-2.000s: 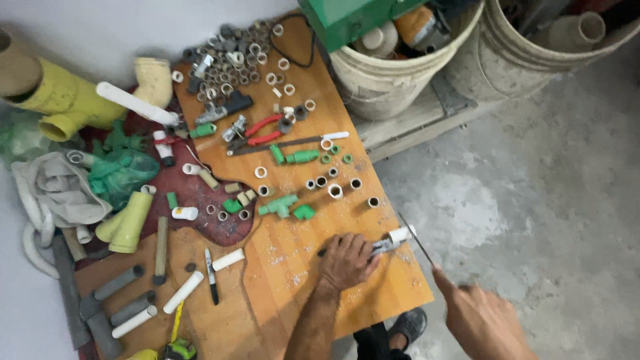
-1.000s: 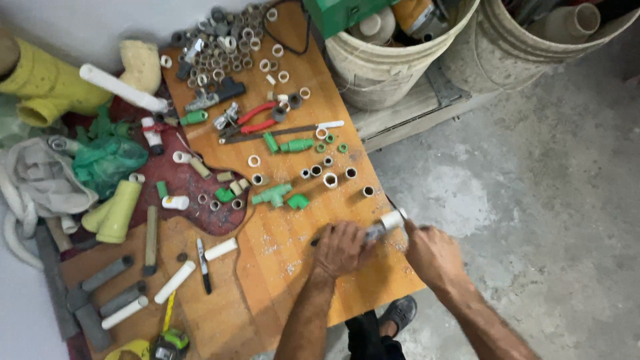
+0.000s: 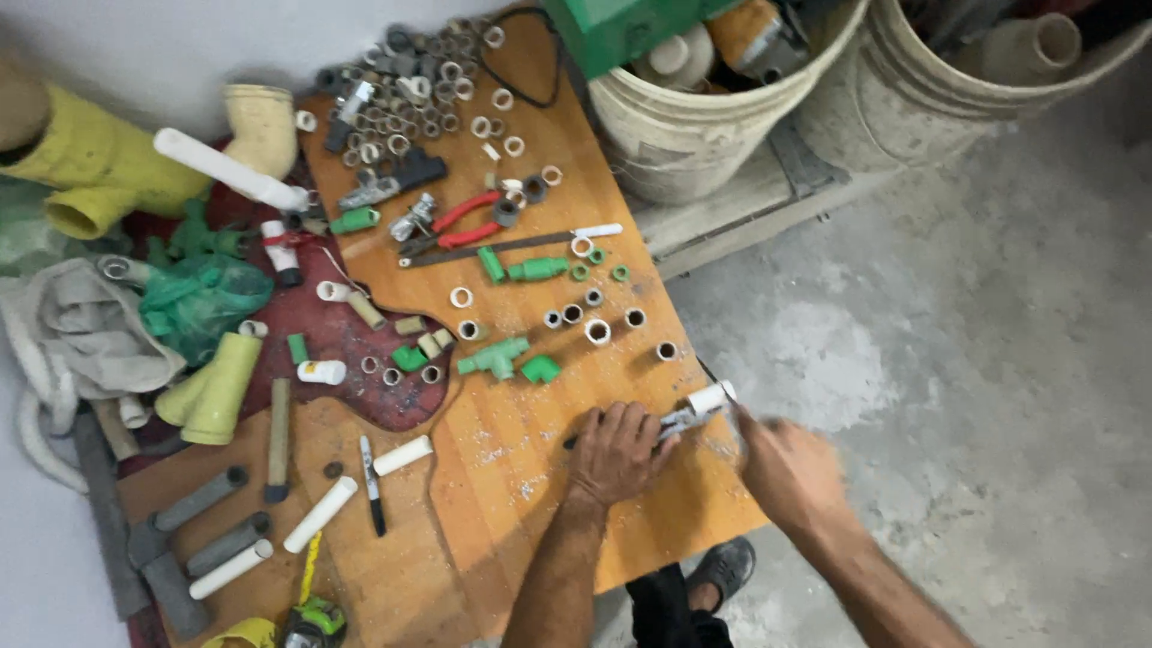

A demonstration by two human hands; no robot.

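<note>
Near the table's right edge, my left hand (image 3: 619, 450) presses down on metal locking pliers (image 3: 677, 421). Their jaws clamp a short white plastic pipe (image 3: 711, 397) lying at the edge. My right hand (image 3: 792, 472) is closed around the end of a thin dark blade (image 3: 710, 371), probably a hacksaw blade, which crosses the pipe's outer end; most of it is hidden by the pipe and hand. Pale shavings (image 3: 526, 489) are scattered beside my left hand. Upright pipe pieces (image 3: 666, 352) and a green plastic elbow (image 3: 541, 368) stand or lie beyond the pliers.
Red-handled pliers (image 3: 468, 220), a dark flat blade (image 3: 513, 246) and a heap of cut rings (image 3: 414, 90) lie farther back. White buckets (image 3: 684, 135) stand beyond the table. At left are yellow pipe fittings (image 3: 211, 387), a marker (image 3: 372, 486) and a tape measure (image 3: 315, 623).
My right hand, lower and farther from the pipe two seconds ago, has come up close to its outer end with the blade. My left hand stays on the pliers.
</note>
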